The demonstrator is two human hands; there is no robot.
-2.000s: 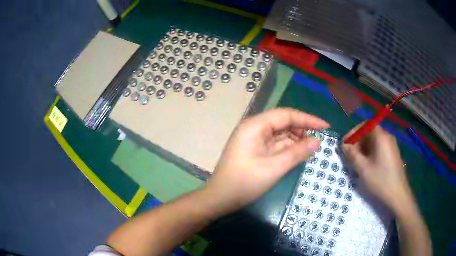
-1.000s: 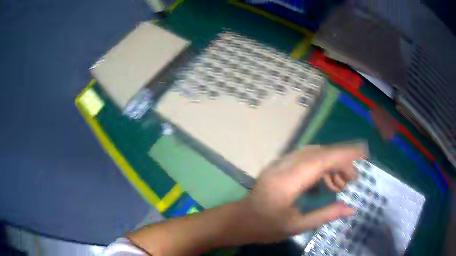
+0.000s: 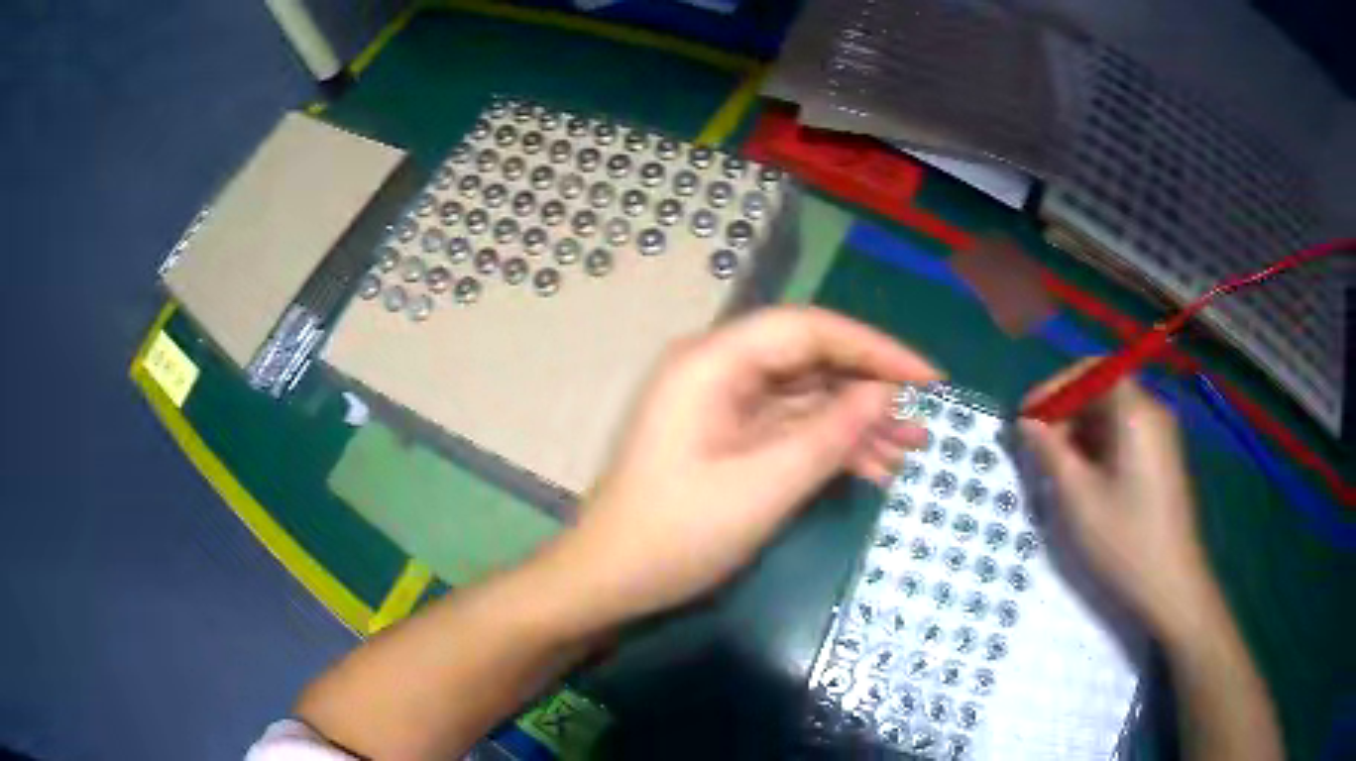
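My left hand is over the upper left corner of the shiny blister tray, thumb and fingertips close together. A small silver disc shows at the fingertips; I cannot tell whether it is gripped or sits in a pocket. My right hand grips the red test probe at the tray's upper right edge; the probe's tip is hidden by the hand. Discs fill the tray's left and middle pockets. The left-hand tray stack has rows of discs on its upper part and bare tan board below.
A smaller tan board stack is at far left. Dimpled sheets and disc-filled trays are at the back right. A red label card lies before them. A red wire runs right. A pale green sheet is under the left stack.
The view swung and came back. My left hand, blurred with fingers spread a second ago, is at the tray corner. My right hand with the probe shows again. The left stack's lowest row has one disc fewer.
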